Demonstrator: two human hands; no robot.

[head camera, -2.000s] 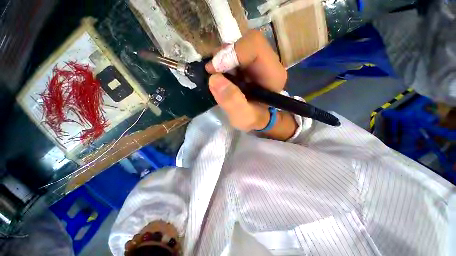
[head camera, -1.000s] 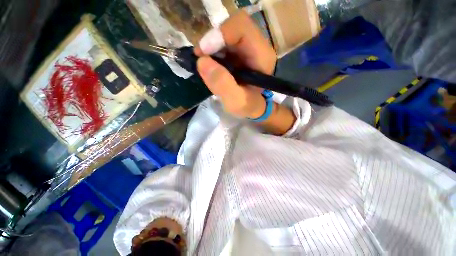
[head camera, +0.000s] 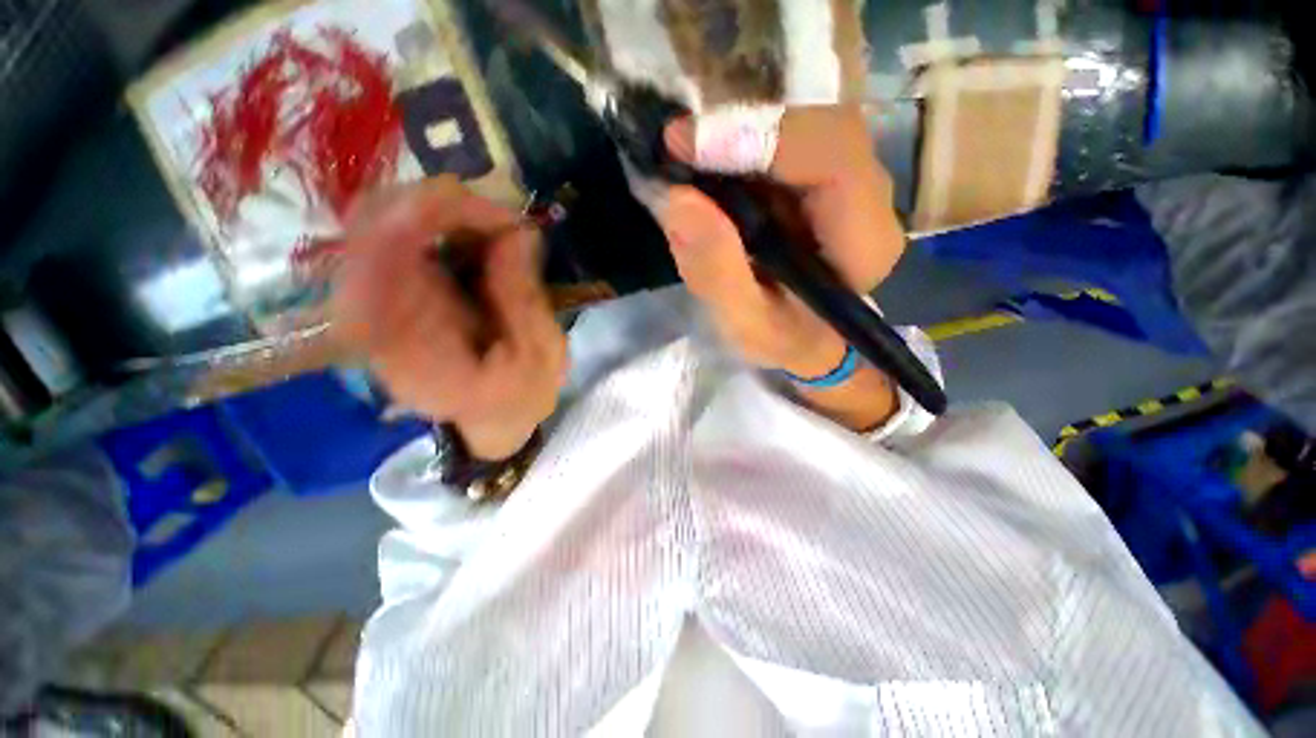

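Note:
My right hand (head camera: pixel 794 231), with white tape on a finger, grips the black soldering iron (head camera: pixel 844 303). The iron's blurred metal end points to the upper left. My left hand (head camera: pixel 448 317) is blurred, with curled fingers, in front of the lower right edge of the wire board (head camera: pixel 173 130). Whether it holds anything cannot be told. Red lead wires (head camera: pixel 310 123) lie in a tangled pile on the board. A black holder with a pale centre (head camera: pixel 446 130) sits on its right part. A small blurred component (head camera: pixel 550 211) shows just beyond my left fingers.
The brown and white cleaning pad (head camera: pixel 729 43) is behind my right hand. A tan taped block (head camera: pixel 989 137) lies to its right on the dark green bench. Blue stools (head camera: pixel 188 476) stand below the bench. Grey clothing of another person (head camera: pixel 1248 289) shows at the right edge.
My left hand has risen from the lower edge of the picture to the wire board. The view has shifted, and the iron now slants more steeply in my right hand.

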